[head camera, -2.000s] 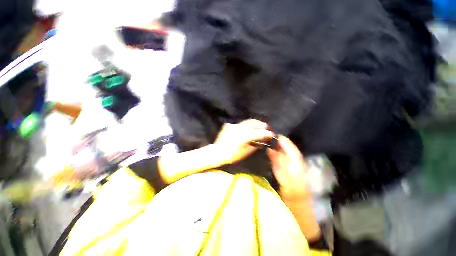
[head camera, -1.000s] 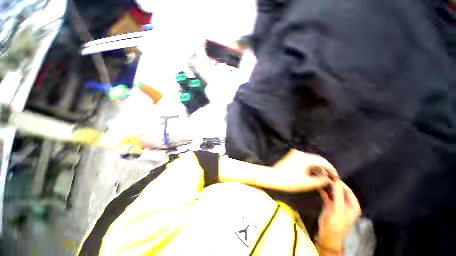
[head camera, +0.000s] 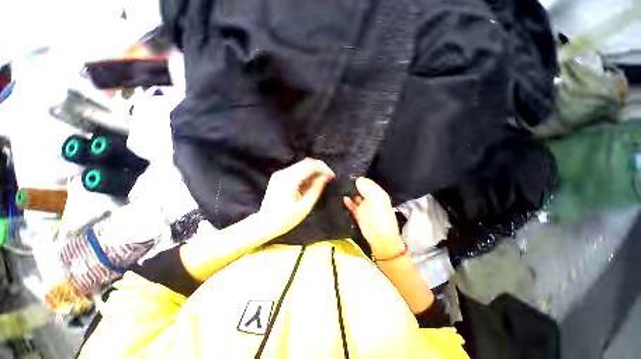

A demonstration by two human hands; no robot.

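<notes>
A black coat [head camera: 443, 126] lies in a large heap in front of me and reaches my lap. A duller, speckled dark grey strip [head camera: 362, 91] runs down its middle towards my hands. My left hand [head camera: 295, 196] is at the near edge, thumb and fingertips pinched on the dark cloth. My right hand [head camera: 374, 217], with a red band at the wrist, pinches the same cloth a short way to the right. Dark cloth spans the gap between them. No needle, thread or fastener can be made out; the fingertips partly hide the cloth there.
At left on the white table are black thread cones [head camera: 105, 165] with green ringed ends, a brown-orange cone [head camera: 43, 200], a striped bundle [head camera: 105, 256] with a blue band and a dark phone [head camera: 130, 72]. Green sacks [head camera: 597, 172] lie at right.
The view has swung and steadied. My hands, close together and touching before, are now a little apart with cloth between them. The grey strip now shows.
</notes>
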